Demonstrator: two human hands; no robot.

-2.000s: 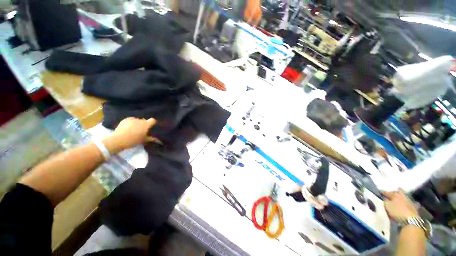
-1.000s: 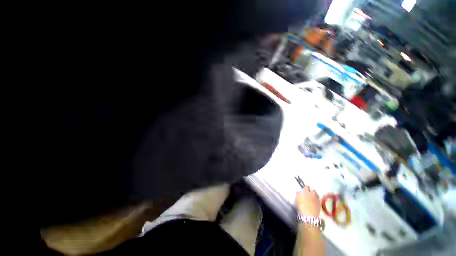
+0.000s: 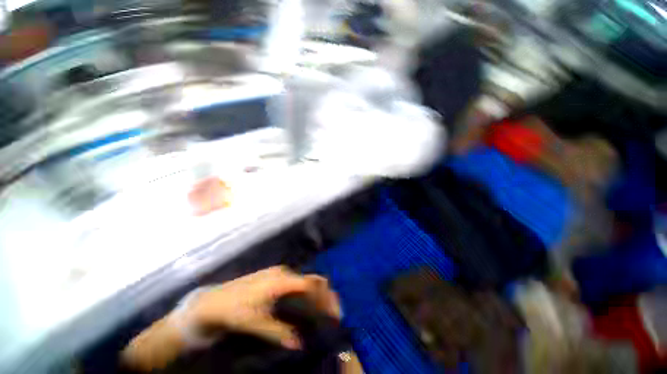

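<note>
The view is badly blurred. My left hand (image 3: 245,301), with a pale band at the wrist, is low in the middle, its fingers curled around dark cloth (image 3: 303,313) that looks like part of the jacket. A bit of my right wrist (image 3: 354,364) with a shiny watch shows at the bottom edge. The right hand overlaps the dark cloth and the left fingers, so its grip cannot be made out. An orange-red blur, likely the scissors handles (image 3: 210,196), lies on the white machine table (image 3: 139,241).
The table's front edge runs diagonally from lower left towards the centre. Blue crates or blue material (image 3: 387,263) with dark and brown cloth (image 3: 453,314) stand at the lower right. A red item (image 3: 515,140) is beyond. A blurred sewing machine (image 3: 110,150) is on the left.
The view has swung right, past the table's end. The large dark cloth no longer fills the left side. Both hands are now together low in the middle, with dark cloth between them.
</note>
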